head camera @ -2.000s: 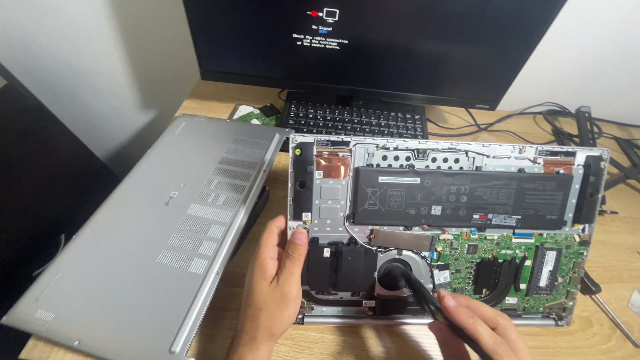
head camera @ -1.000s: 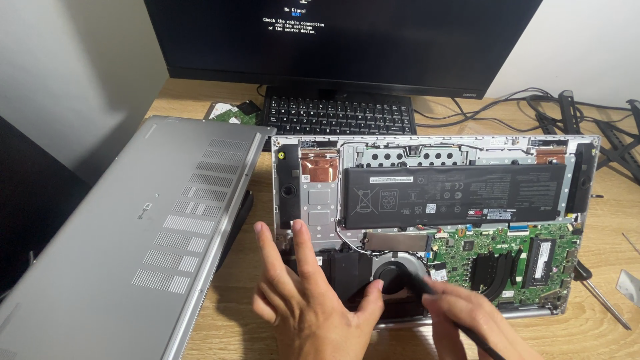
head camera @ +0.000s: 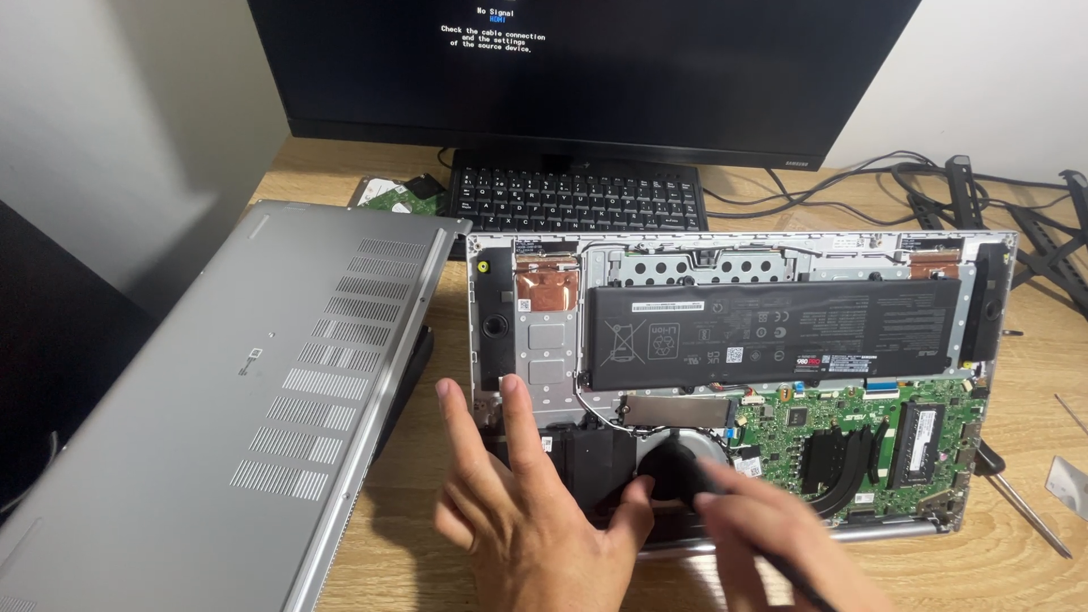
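Note:
An open laptop chassis [head camera: 552, 374] lies across the desk, its battery [head camera: 765, 331], green circuit board [head camera: 816, 416] and round cooling fan [head camera: 714, 446] exposed. Between the fingers of my right hand [head camera: 765, 527] is a slim black tool [head camera: 790, 578]; its round dark end, probably a brush, is over the fan and blurred. My left hand [head camera: 544, 527] has its thumb at the fan's lower left, touching or close to the tool's dark end. Two of its fingers spread up over the chassis's left side, and it holds nothing that shows.
The grey laptop bottom cover [head camera: 204, 374] rests at the left, overlapping a dark object. Behind are a keyboard [head camera: 578, 194], a monitor [head camera: 578, 85] and a small green circuit board [head camera: 408, 200]. Cables, black stands [head camera: 960, 191] and a screwdriver [head camera: 1028, 506] are at the right.
My left hand has moved from the chassis's left edge onto its lower left part, fingers spread and thumb beside the fan. My right hand keeps the black tool at the fan.

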